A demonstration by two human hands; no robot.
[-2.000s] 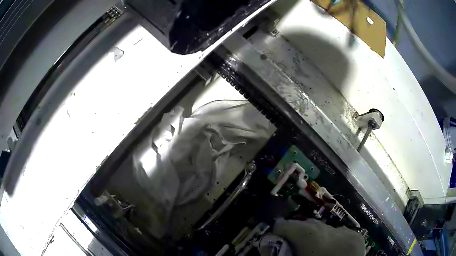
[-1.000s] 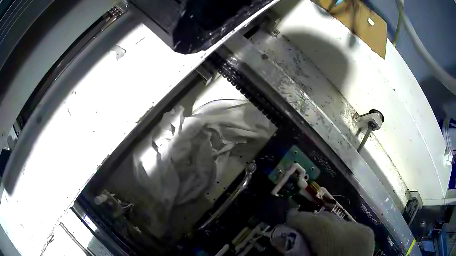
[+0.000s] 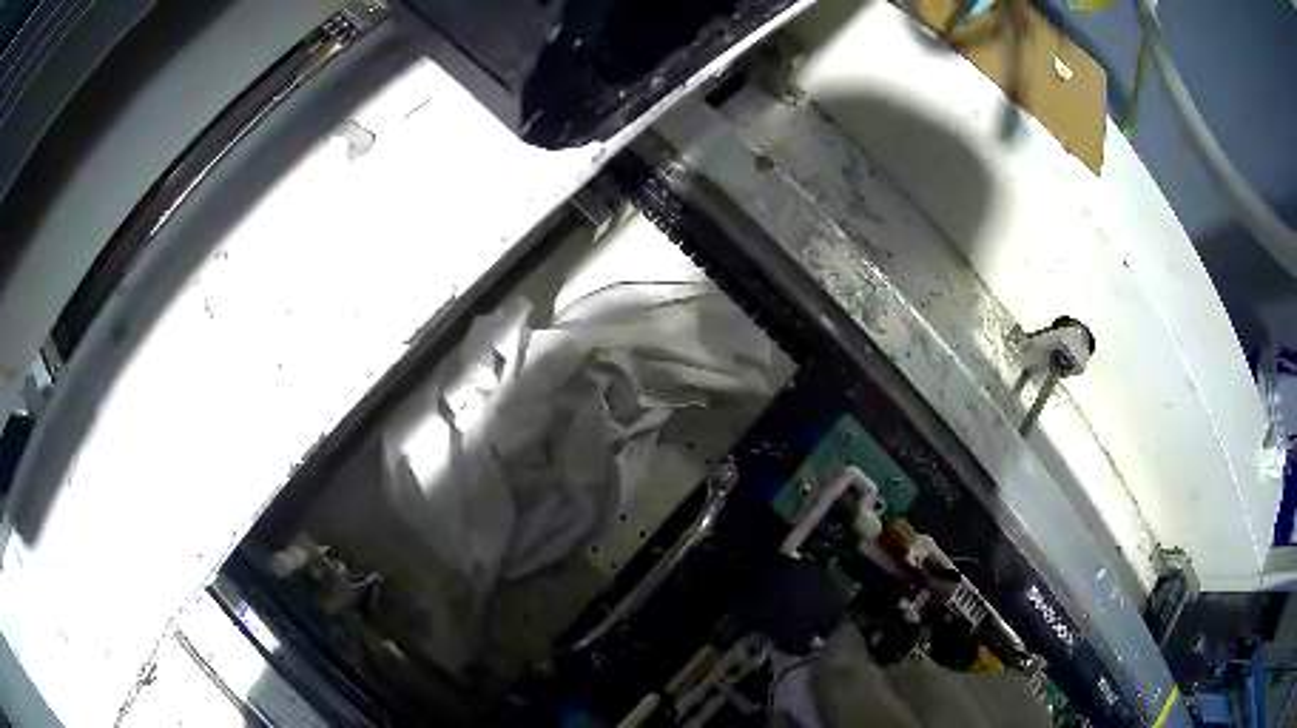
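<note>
A green circuit board (image 3: 882, 458) crowded with parts lies on a black pallet (image 3: 925, 477) at the lower right. White sealant (image 3: 839, 498) forms thick lines and blobs on it. A hand in an off-white knit glove, which I take as my right hand (image 3: 917, 694), is over the board at the bottom edge. It is cut off by the frame and dim. I cannot tell whether its fingers hold anything. My left hand is not in view.
Crumpled white cloth or film (image 3: 569, 441) lies inside the machine beside the pallet. A long silver rail (image 3: 910, 341) runs diagonally behind the board. A knobbed post (image 3: 1060, 349) stands behind it. A dark machine part (image 3: 612, 71) hangs at the top. Brown cardboard (image 3: 1045, 71) is at the upper right.
The gloved hand shifted up and right, then back down towards the bottom edge, uncovering more parts on the board. The view has shifted slightly.
</note>
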